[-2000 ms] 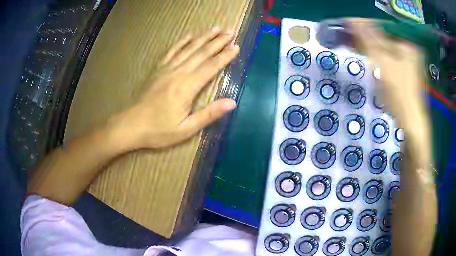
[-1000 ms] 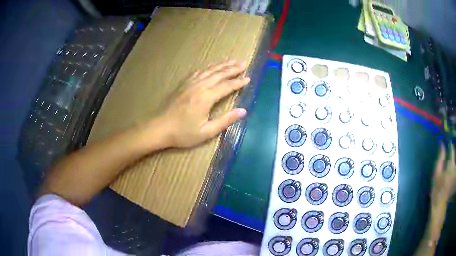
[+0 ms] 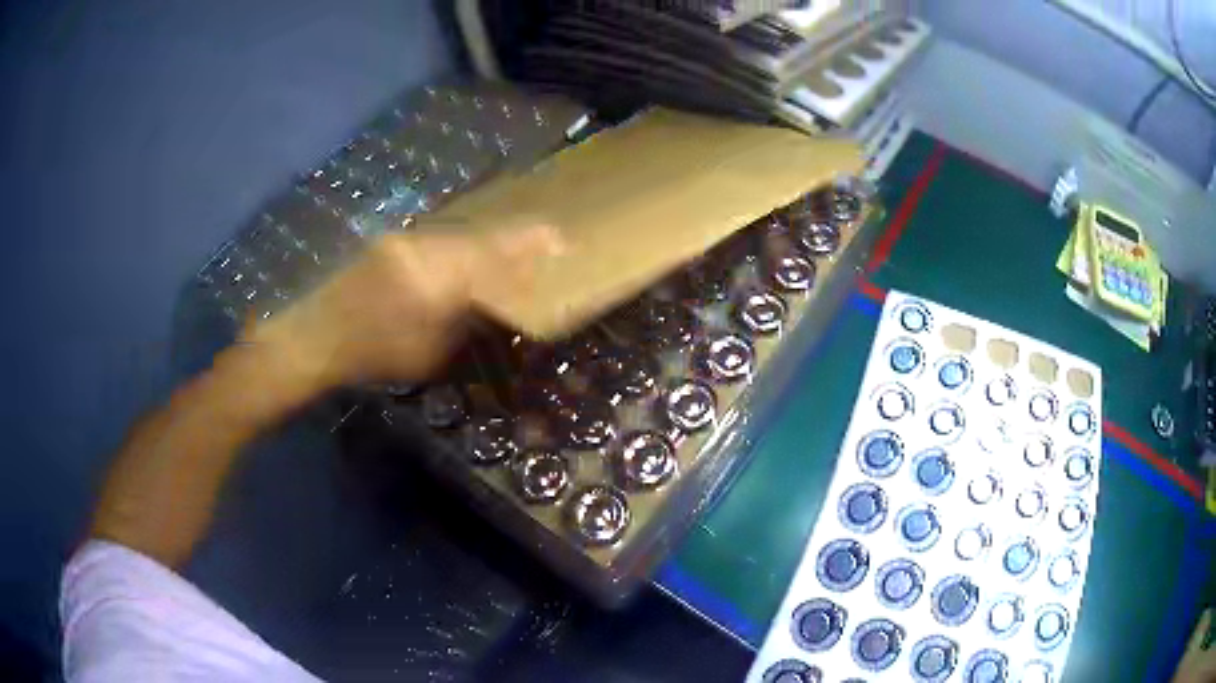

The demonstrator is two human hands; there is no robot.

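My left hand [image 3: 460, 287] is shut on the near edge of the brown cardboard sheet [image 3: 667, 200] and holds it raised and tilted. Under it, rows of shiny round speakers [image 3: 648, 458] sit face up on a brown layer in a clear tray. The white foam tray [image 3: 980, 440] lies at the right, most pockets filled with speakers, several tan pockets bare in its top row. My right hand [image 3: 1196, 656] is only a small sliver cut off at the lower right edge, so its state cannot be made out.
Stacked foam trays [image 3: 854, 74] stand at the back. Clear plastic trays [image 3: 387, 187] lie at the left behind my arm. A yellow calculator [image 3: 1123, 260] lies on papers at the far right of the green mat [image 3: 980, 214].
My left hand, earlier flat on the cardboard, now grips and lifts it, exposing the speakers below. The view has shifted left. My right hand has left the foam tray for the picture's right edge.
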